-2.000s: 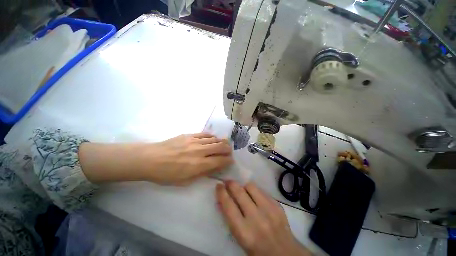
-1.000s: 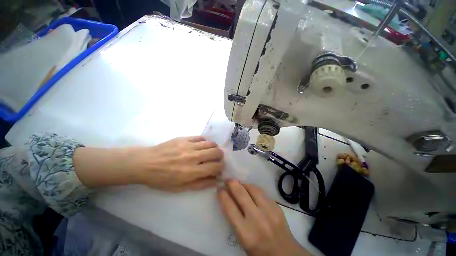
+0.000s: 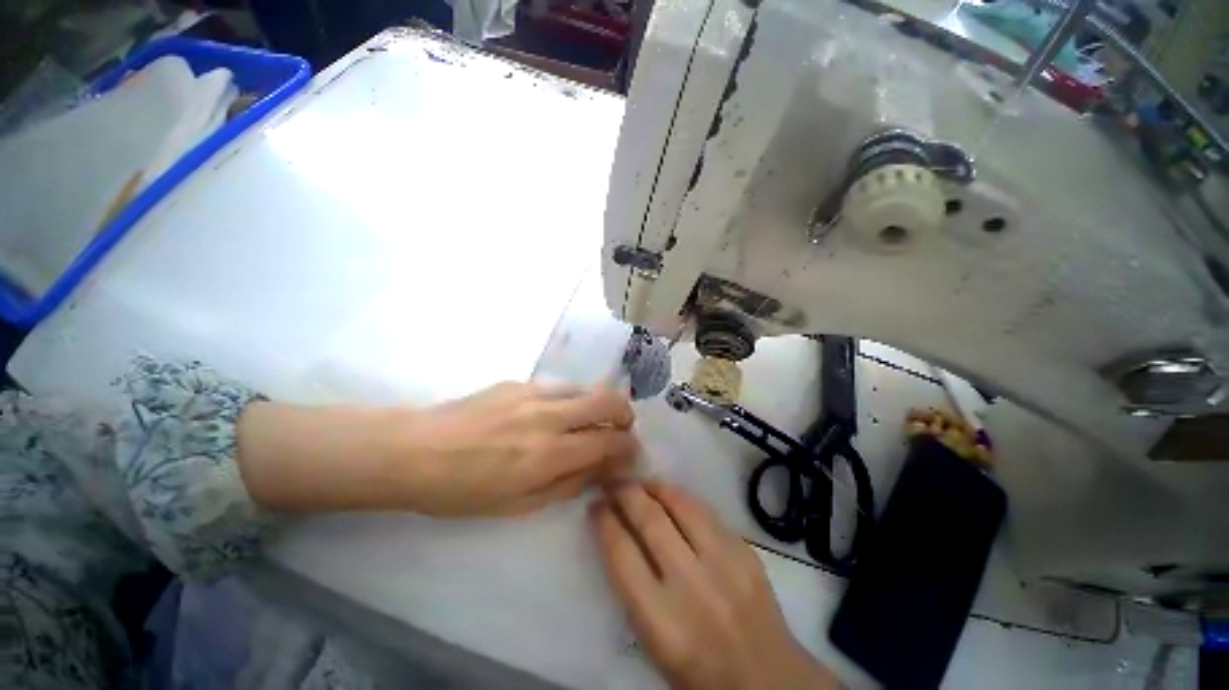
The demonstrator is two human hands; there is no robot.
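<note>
A thin, sheer pale fabric piece [image 3: 573,353] lies on the white table and runs up to the presser foot [image 3: 648,364] of the off-white sewing machine [image 3: 782,175]. It almost vanishes against the table. My left hand [image 3: 519,452] lies palm down on the fabric, left of and below the presser foot. My right hand [image 3: 694,580] is just below and to the right, its fingertips on the fabric edge close to my left fingertips. The exact hold of the fingertips on the fabric is hard to tell.
Right of the needle lie black-handled shears [image 3: 815,492] beside a slim metal tool, a black smartphone [image 3: 922,566] and small yellow-brown items [image 3: 949,434]. A blue basket [image 3: 169,175] with white sheets stands at the left table end.
My left hand moved left and down from the presser foot, then slightly back right toward my right fingertips. My right hand stays nearly in place. The shears and phone have not moved.
</note>
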